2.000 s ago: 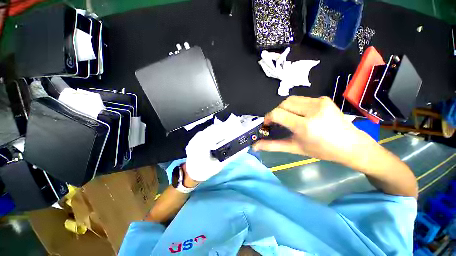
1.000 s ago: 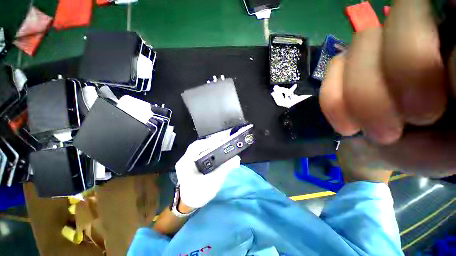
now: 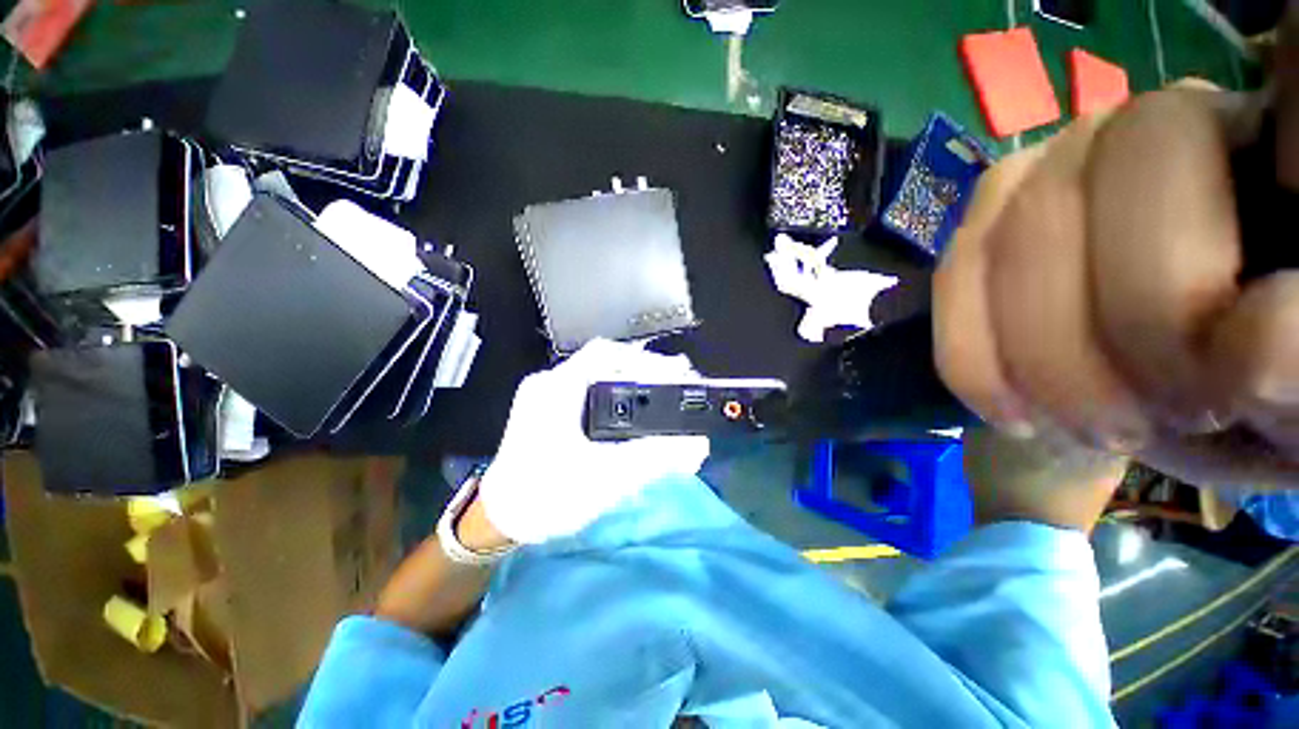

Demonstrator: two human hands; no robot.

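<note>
My left hand (image 3: pixel 577 449), in a white glove, holds a black electronic unit (image 3: pixel 655 410) edge-on, its port side facing up with sockets and an orange-looking round jack. My right hand (image 3: pixel 1125 271), bare, is large and close to the camera at the right, its fingers curled round a dark power tool (image 3: pixel 869 378). The blurred dark tool reaches left to the right end of the port panel and hides that end. Whether its tip touches the panel is hard to tell. Another flat unit (image 3: pixel 613 266) lies on the black bench just beyond the held one.
Stacked black units (image 3: pixel 292 313) stand at the left. A black parts bin (image 3: pixel 815 178), a blue parts bin (image 3: pixel 933 188) and a crumpled white glove (image 3: pixel 831 288) are beyond my hands. Orange-red pads (image 3: pixel 1010 81) lie on the green belt. A cardboard box (image 3: pixel 306 570) is below left, a blue plastic item (image 3: pixel 890 491) below right.
My right hand has left the port panel and come up close to the camera with the dark tool, now at the panel's right end. The held unit has turned nearly level. The view has shifted.
</note>
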